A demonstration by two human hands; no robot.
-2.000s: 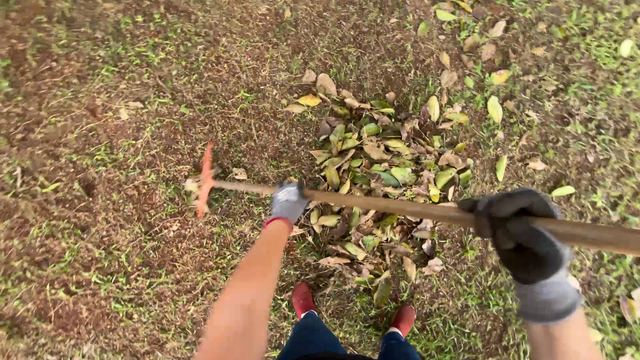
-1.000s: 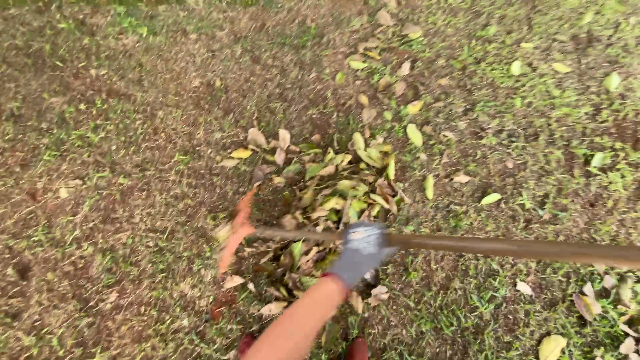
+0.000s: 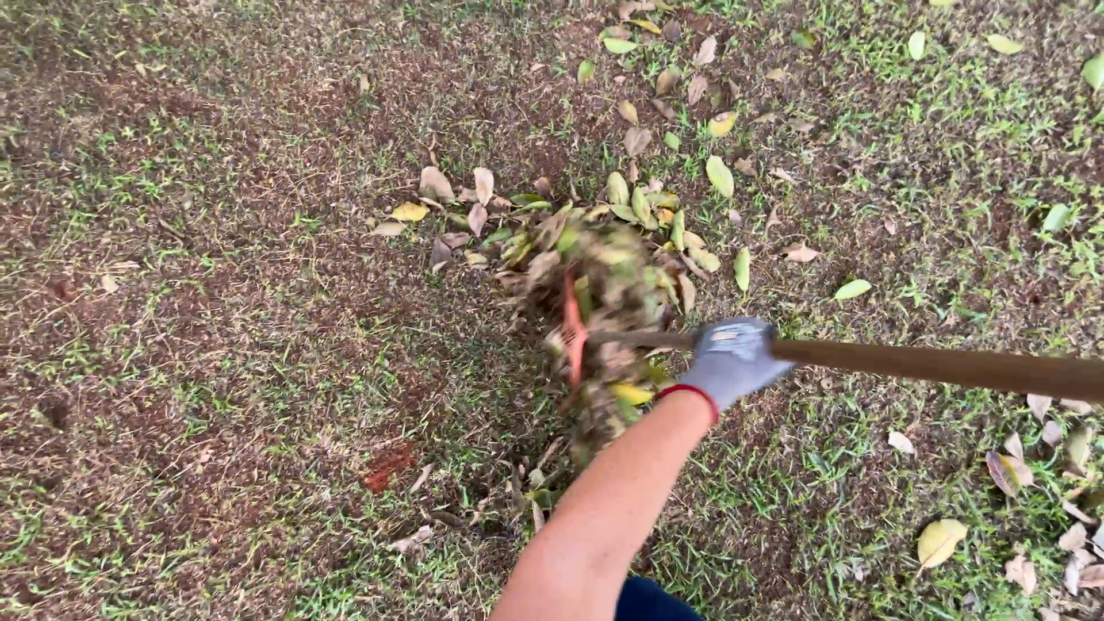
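Note:
My left hand [image 3: 737, 358], in a grey work glove with a red cuff edge, is closed around the wooden handle [image 3: 931, 366] of a rake. The handle runs from the right edge to an orange rake head [image 3: 573, 332], which is in the pile of leaves [image 3: 604, 259]. Green, yellow and brown leaves blur around the head, and its tines are mostly hidden. My right hand is out of view; the handle passes out at the right edge.
Short, patchy grass [image 3: 259, 345] with brown soil surrounds the pile. Loose leaves lie scattered above and to the right, with more dry leaves [image 3: 1078, 543] at the lower right edge. Part of a dark blue trouser leg [image 3: 651, 599] shows at the bottom.
The rake head has moved right from the pile's left side into the leaves, and my left hand has moved right with it. My right hand, seen on the handle two seconds ago, has left the view.

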